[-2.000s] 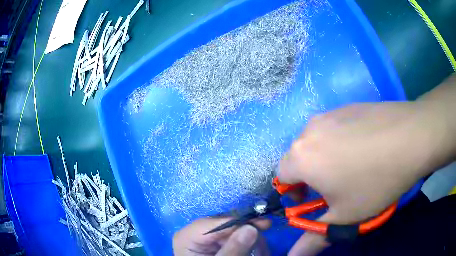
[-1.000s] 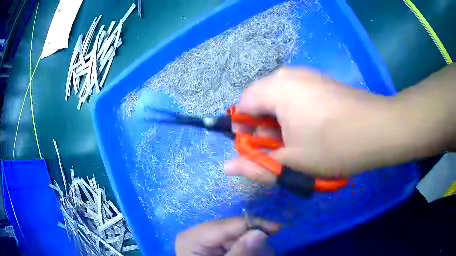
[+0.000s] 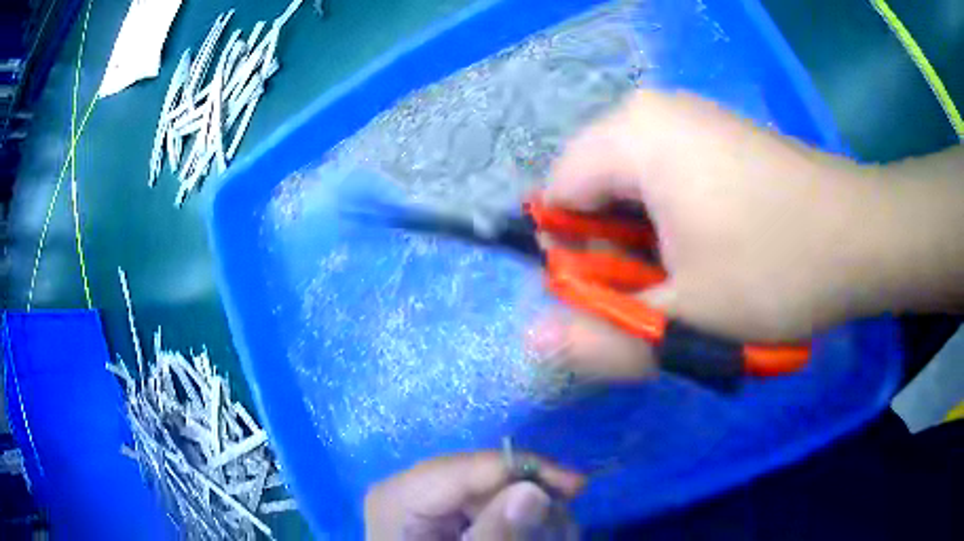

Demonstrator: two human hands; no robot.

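My right hand (image 3: 719, 232) holds scissors with orange handles (image 3: 608, 291) and a black wrap above the blue tray (image 3: 238, 254). The dark blades point left and are blurred. My left hand (image 3: 465, 502) is low in the picture, cut off by the bottom edge. It pinches a small grey strip (image 3: 511, 456) between thumb and finger; only a short end shows, and the rest is hidden in the fingers. The scissors are apart from the strip. Fine grey clippings (image 3: 455, 137) lie heaped along the tray's far side and scattered over its floor.
A smaller pile of pale strips (image 3: 217, 100) lies beyond the tray at upper left, near a white sheet (image 3: 140, 48). A larger tangled strip pile (image 3: 206, 433) lies left of the tray, beside a darker blue bin (image 3: 74, 423). Yellow lines mark the green bench (image 3: 148, 254).
My right hand and the scissors have moved up and away from my left hand, over the tray's middle. The strip's end, covered earlier, now shows in my left hand.
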